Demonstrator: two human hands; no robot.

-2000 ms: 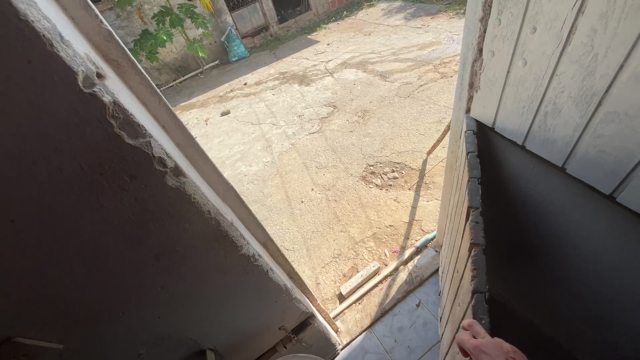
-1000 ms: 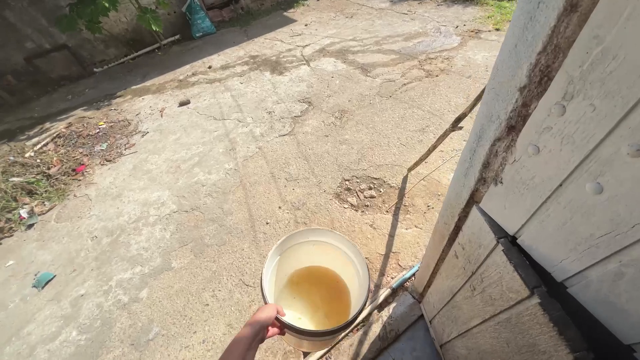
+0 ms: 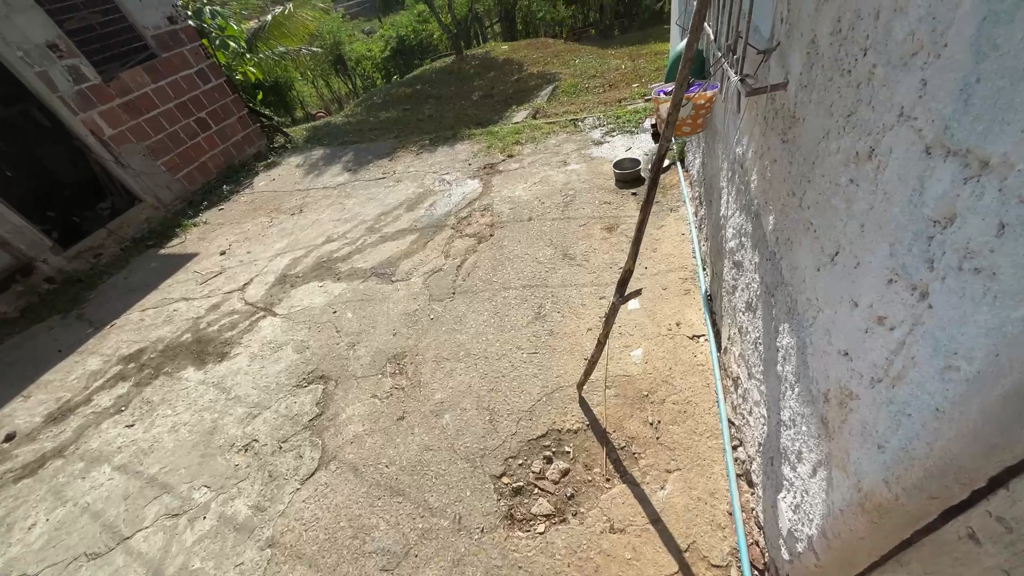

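Observation:
Neither of my hands shows in the head view now, and the white bucket is out of frame too. A long wooden pole (image 3: 640, 216) stands tilted on the cracked concrete, its lower end beside a broken patch with loose stones (image 3: 548, 480). A light blue pipe (image 3: 714, 352) runs along the foot of the rough painted wall (image 3: 888, 240). Farther off, a round metal pan (image 3: 627, 169) rests on the ground. Close to the wall is an orange patterned basket or tub (image 3: 686, 108) with something purple in it.
At the upper left stands a brick wall (image 3: 172, 108) with a dark doorway. Grass (image 3: 448, 96) and bushes lie beyond the concrete. Metal window bars (image 3: 740, 40) jut from the wall at the upper right. Dark wet streaks cross the concrete.
The view has swung far toward the yard's grassy side. One second ago a hand held the rim of a white bucket with yellowish liquid; both are now out of sight.

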